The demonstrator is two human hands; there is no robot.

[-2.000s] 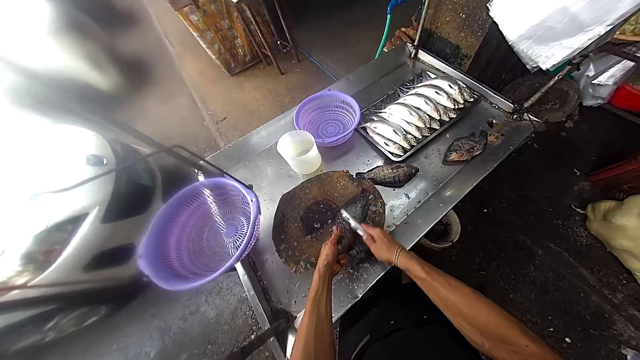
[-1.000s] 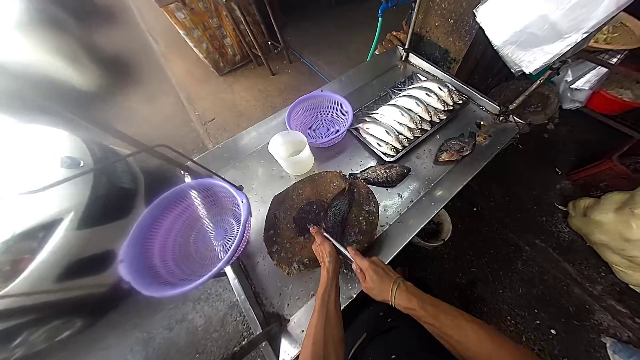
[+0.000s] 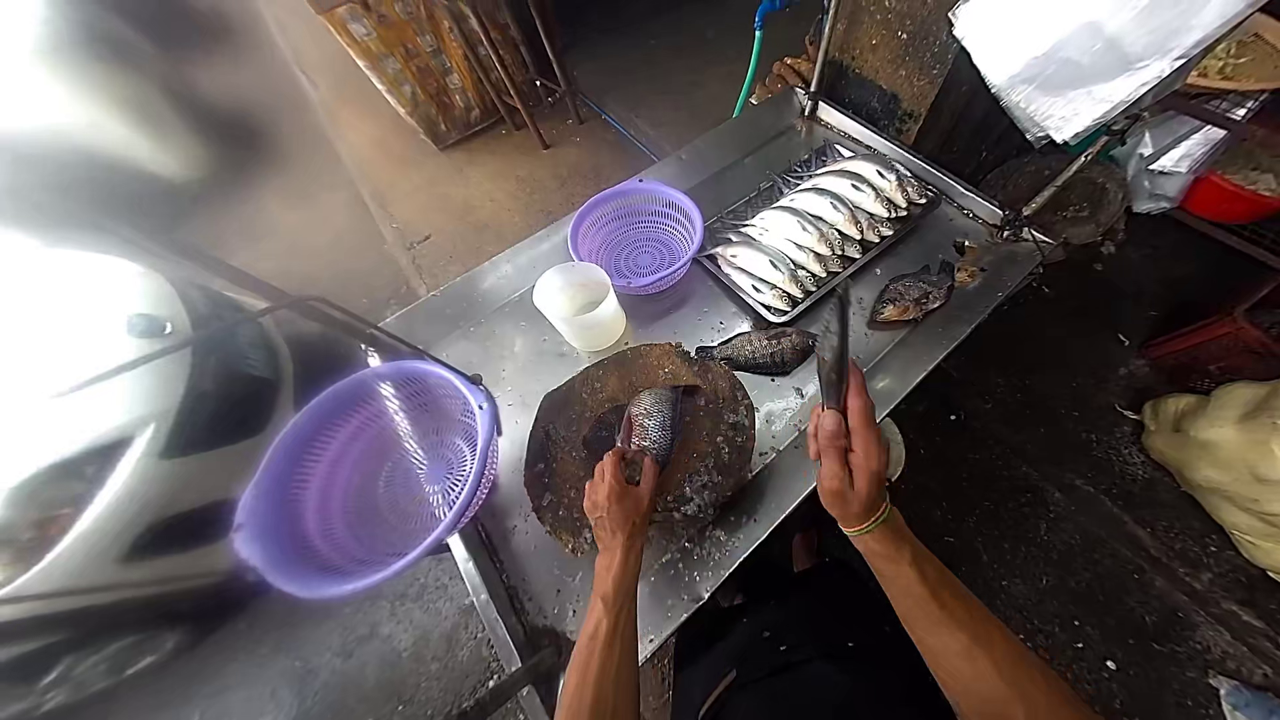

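My left hand (image 3: 622,498) grips the near end of a scaly fish (image 3: 655,422) that lies on a round wooden chopping block (image 3: 560,460). To the right of the block, my right hand (image 3: 850,445) holds a knife (image 3: 833,350) upright by its handle, off the fish. Just beyond the block a second dark fish (image 3: 768,351) rests on the metal table (image 3: 500,330). A third dark fish (image 3: 912,294) lies farther right, near the table's edge. The end of the fish under my left fingers is partly hidden.
Behind the block stand a whitish plastic container (image 3: 590,318) and a purple basket (image 3: 640,245). A metal tray (image 3: 790,315) holds several silvery fish. A larger purple basket (image 3: 365,480) hangs out at the left, near a car (image 3: 110,400). A pale sack (image 3: 1220,450) sits at the far right.
My right hand has moved right and up from the block, lifting the knife away from the fish. The fish on the block now shows its scaly side, with my left hand at its near end.
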